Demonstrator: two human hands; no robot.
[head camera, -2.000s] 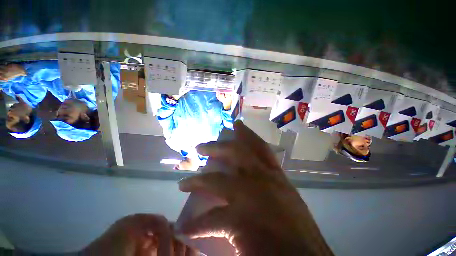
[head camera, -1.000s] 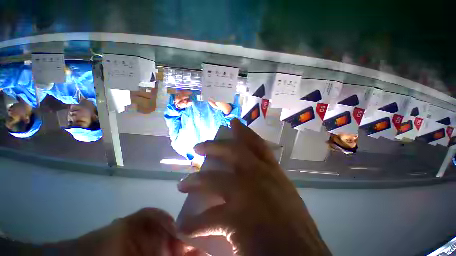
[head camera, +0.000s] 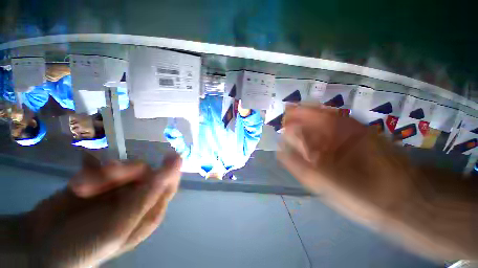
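My left hand (head camera: 123, 201) is at the lower left, blurred, with fingers stretched up and to the right and no object visible in it. My right hand (head camera: 335, 152) is right of centre, blurred, with its fingers curled; whether something small is in it cannot be told. The hands are apart. A larger white box (head camera: 141, 86) with a barcode label stands beyond them against the belt edge, touched by neither hand. White retail boxes (head camera: 257, 89) with dark device pictures line the belt edge, partly hidden by my right hand.
The dark green belt (head camera: 335, 26) and its pale rail (head camera: 251, 51) cross the top. People in blue smocks (head camera: 225, 131) appear upside down opposite. A grey metal post (head camera: 116, 125) stands left. A grey surface (head camera: 236, 225) with a dark seam lies at the bottom.
My hands have moved apart from their close hold around a pale piece, which no longer shows between them. The row of boxes has shifted left, and the larger barcode-labelled box has come into view.
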